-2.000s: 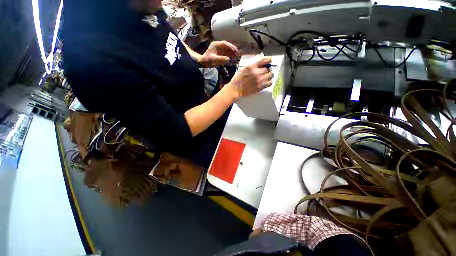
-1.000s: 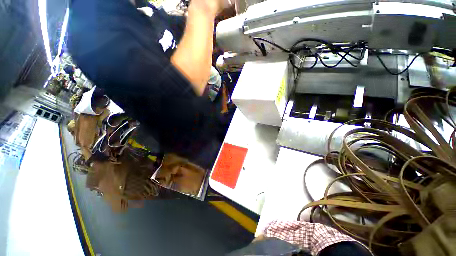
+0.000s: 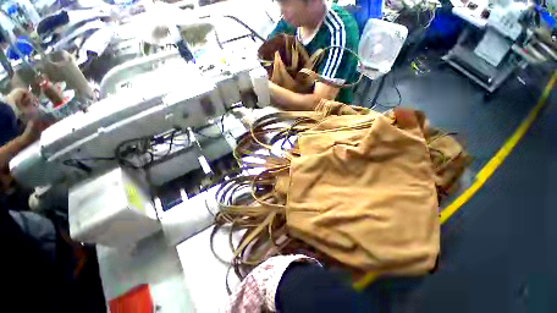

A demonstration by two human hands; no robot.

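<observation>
No hand of mine shows; only a pink-white checked sleeve and dark cloth appear at the bottom edge. Nearest in front of me is a pile of tan-brown bag parts (image 3: 366, 195) with long looped brown straps (image 3: 256, 183) spreading to its left. The pile lies at the right end of a white tabletop (image 3: 204, 263). Behind the straps stands a large cream-grey sewing machine (image 3: 152, 107) with black cables hanging under its head.
A white box (image 3: 110, 208) stands on the table at left, with a red patch (image 3: 132, 301) below it. A person in dark clothes is at the left edge. A seated person in green (image 3: 339, 49) holds brown parts. A yellow floor line (image 3: 495, 162) runs at right.
The view has swung right. The machine and white box now sit further left, the whole brown pile shows, and the seated person in green has come into view.
</observation>
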